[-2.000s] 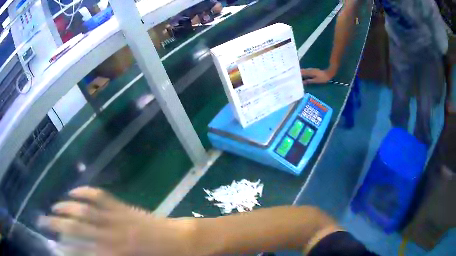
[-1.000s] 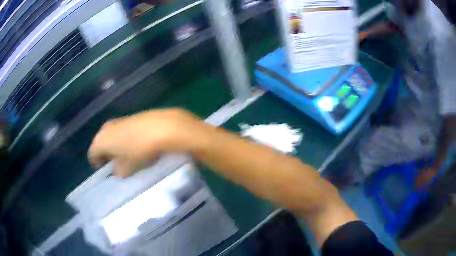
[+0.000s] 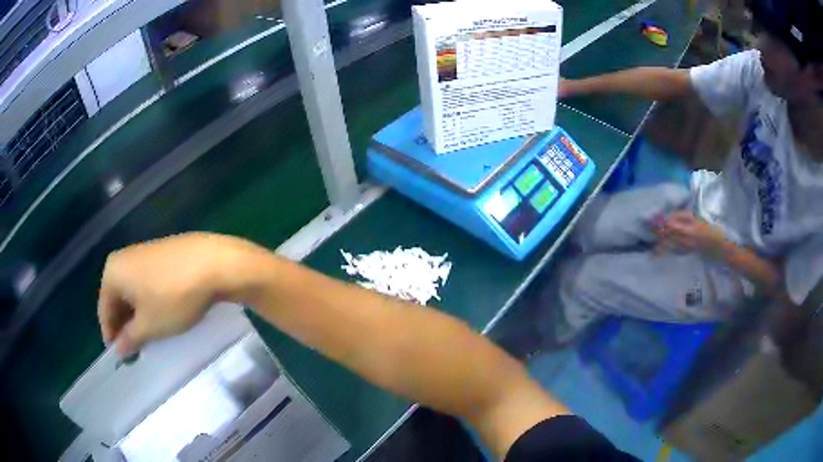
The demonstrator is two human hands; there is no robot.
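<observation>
An open white retail carton (image 3: pixel 302 424) lies at the bottom left, cut off by the lower edge, with white inner packing (image 3: pixel 180 424) showing inside. Its top flap (image 3: pixel 162 365) is raised, with a small dark notch at its edge. My right hand (image 3: pixel 171 284) reaches in from the lower right, and its fingertips pinch the flap's edge at the notch. My left hand is not in view. Another closed, printed product box (image 3: pixel 496 81) stands upright on the blue bench scale (image 3: pixel 478 180). A heap of white scraps (image 3: pixel 402 272) lies between the scale and my forearm.
A white upright (image 3: pixel 320 99) and rail divide the green surface (image 3: pixel 424 352) from the conveyor behind. At the right a person (image 3: pixel 758 180) sits on a blue stool (image 3: pixel 645 361), one arm reaching behind the standing box. A brown cardboard box (image 3: pixel 749 397) is at the lower right.
My right hand, earlier blurred at the lower left, is now at the open carton's flap. The carton has come into view. The seated person now shows more fully at the right.
</observation>
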